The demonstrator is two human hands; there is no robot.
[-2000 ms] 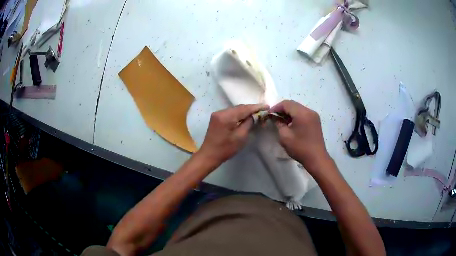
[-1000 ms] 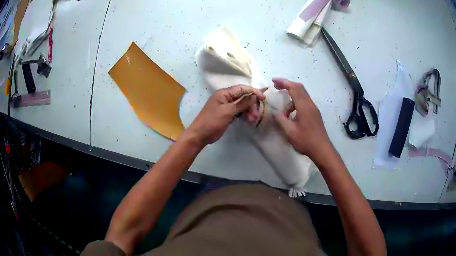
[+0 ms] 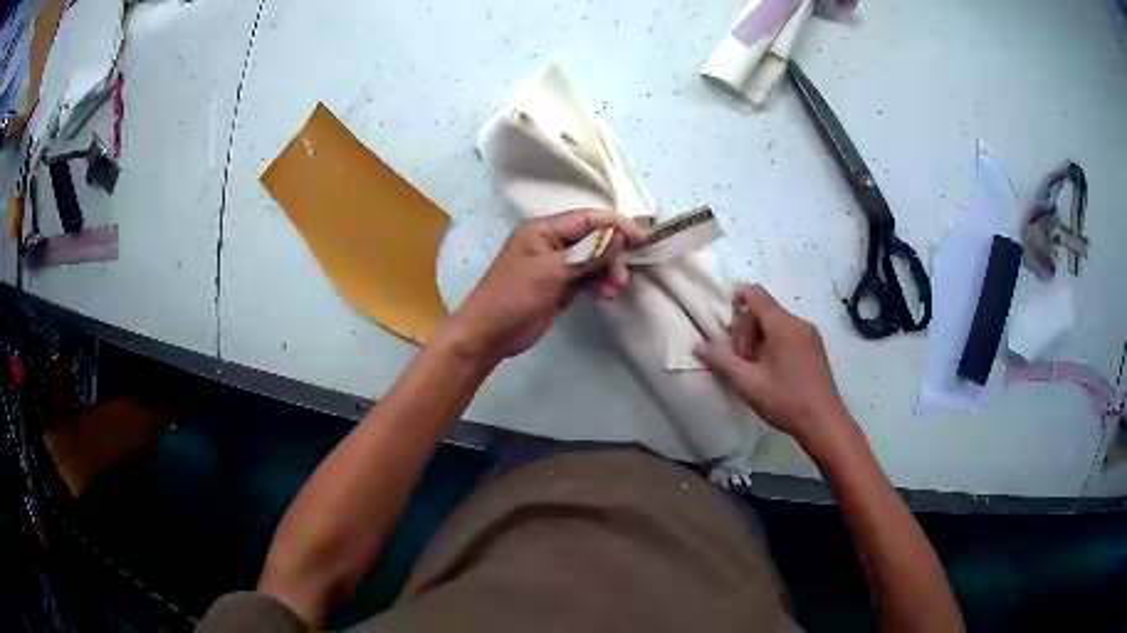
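Observation:
A cream cloth roll (image 3: pixel 661 352) lies slantwise on the table in front of me, its folded upper end spread open. A grey-beige strip with a yellow stripe (image 3: pixel 682 235) goes around its middle; one end sticks out to the right. My left hand (image 3: pixel 534 275) pinches the strip at the roll's middle, with another end showing between the fingers. My right hand (image 3: pixel 776 361) is at the roll's lower right side, its thumb and fingertips at a loose cloth corner; whether it grips the cloth is hard to tell.
An orange-brown pattern piece (image 3: pixel 361 229) lies left. Black-handled shears (image 3: pixel 875 210) lie right, below a tied cream bundle (image 3: pixel 756 47). Farther right are a black bar (image 3: pixel 991 309) on thin white paper (image 3: pixel 949 315) and a metal piece (image 3: pixel 1054 220). A pinkish ruler (image 3: pixel 77 244) lies far left.
My hands were together at the strip; my right hand has moved down and right to the cloth corner. The strip's end now sticks out. The view has shifted slightly.

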